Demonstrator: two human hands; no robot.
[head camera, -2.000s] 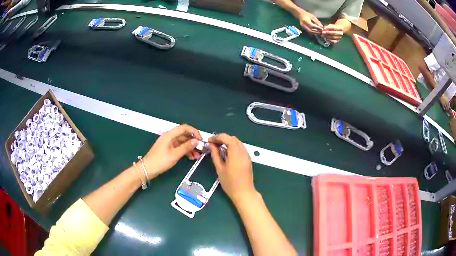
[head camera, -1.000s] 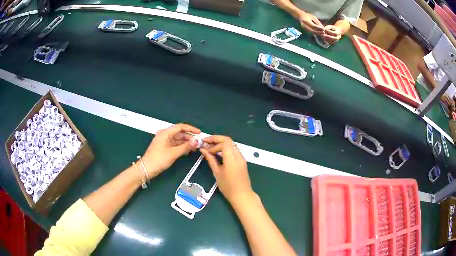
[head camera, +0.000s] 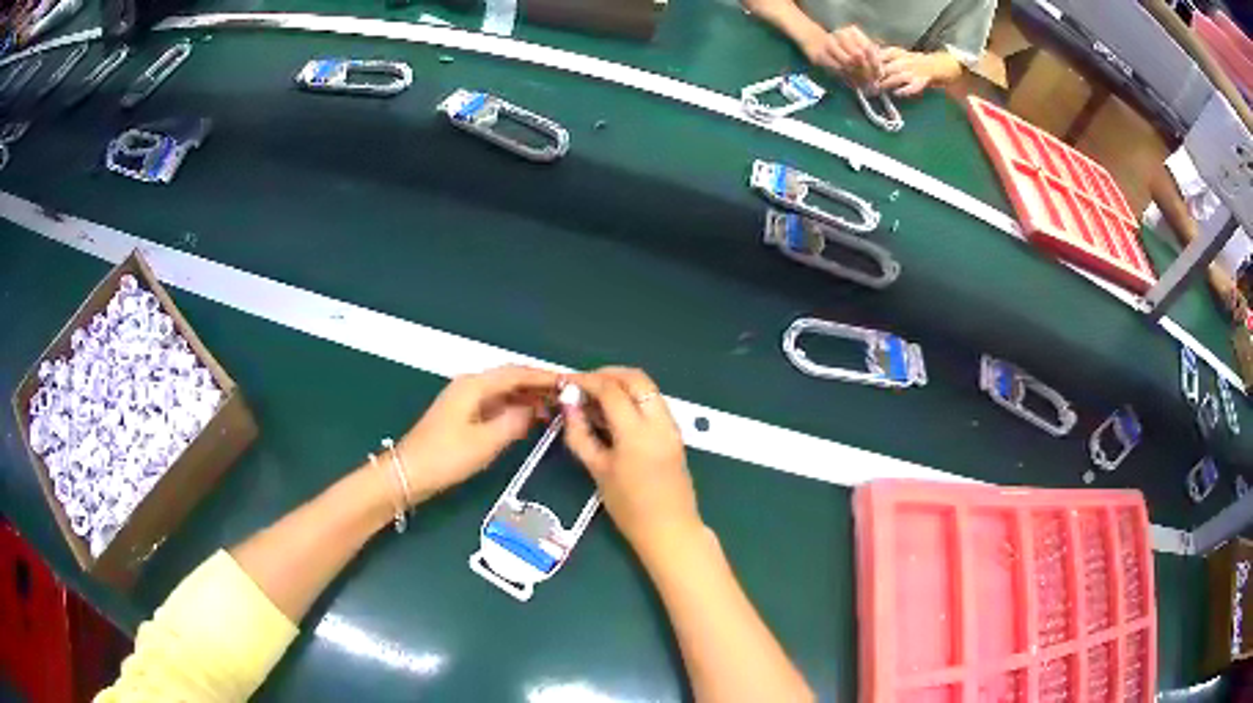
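A white loop-shaped unit (head camera: 522, 536) lies on the green table in front of me, its blue patch toward me and its far end under my hands. A small white round part (head camera: 569, 394) shows between my fingertips at that far end. My left hand (head camera: 484, 419) is at its left, fingers bent inward and partly hidden. My right hand (head camera: 635, 446) is at its right, thumb and fingertips pinching the white part. Whether the left fingers also grip something is hidden.
A carton (head camera: 206, 460) heaped with white round parts stands at left. A pink-red compartment tray (head camera: 973, 604) lies at right. Beyond the white strip (head camera: 783, 451), several loop units lie on the green belt (head camera: 412, 220). Across it are another person's hands (head camera: 879, 62) and a second tray (head camera: 1065, 192).
The loop units on the belt have moved to the right. My hands stay at the unit's far end, with the fingers shifted around the white part. The person opposite has moved their hands slightly.
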